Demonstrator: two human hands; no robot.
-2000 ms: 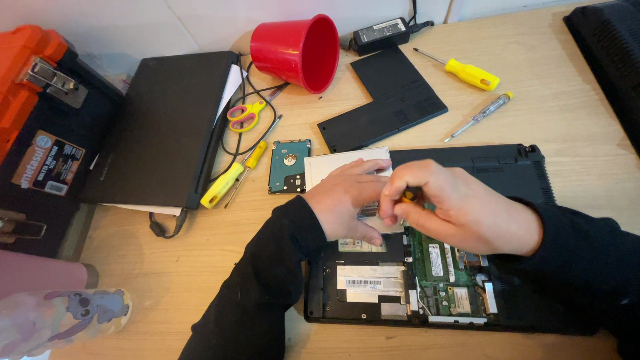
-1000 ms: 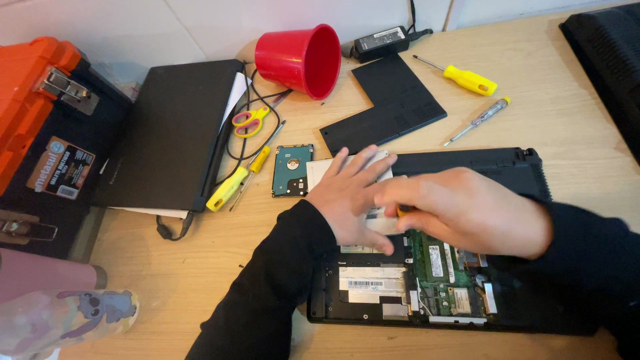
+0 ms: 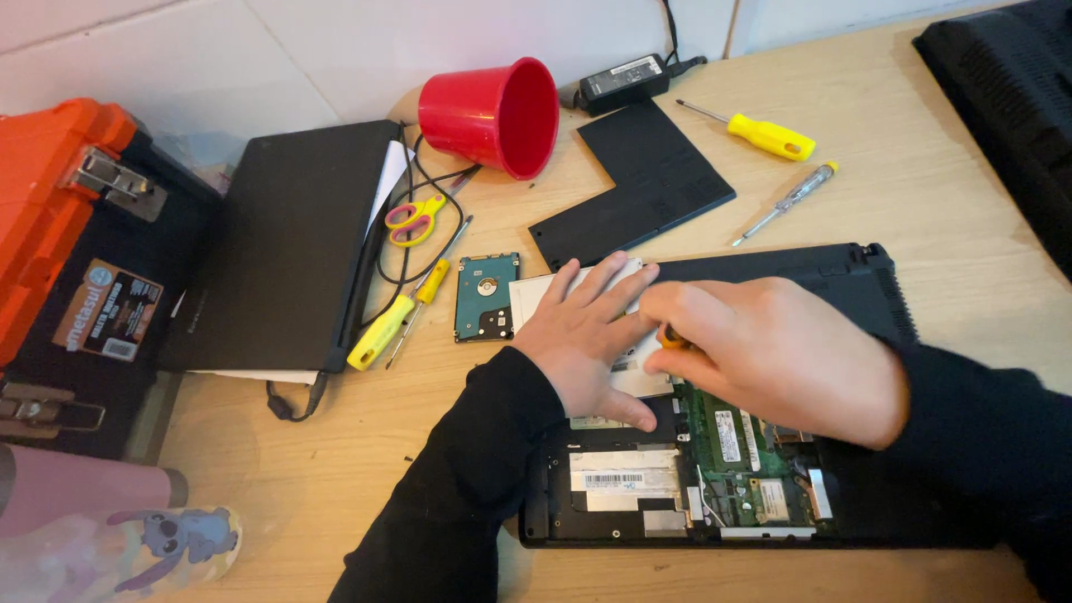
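An upturned black laptop (image 3: 854,293) lies with its underside uncovered, showing a green circuit board with a memory module (image 3: 726,435). My left hand (image 3: 595,335) is spread flat, fingers apart, on a silvery optical drive (image 3: 529,295) that sticks out from the laptop's far left part. Beside it, my right hand (image 3: 754,352) grips a small tool with an orange-yellow handle (image 3: 672,337), seemingly a screwdriver; its tip is hidden. A 2.5-inch hard drive (image 3: 487,293) sits just left of the optical drive. Behind the laptop lies an L-shaped black cover panel (image 3: 636,184).
Yellow-handled screwdrivers (image 3: 770,137) (image 3: 381,333), a voltage tester screwdriver (image 3: 787,201), scissors (image 3: 414,219), a red cup (image 3: 490,117) and a power adapter (image 3: 624,82) surround the work. At left are a closed laptop (image 3: 276,251), an orange-black toolbox (image 3: 59,218) and a decorated bottle (image 3: 126,553).
My left hand's fingers have spread from a more closed pose over the optical drive. My right hand stays beside it, still around the handle.
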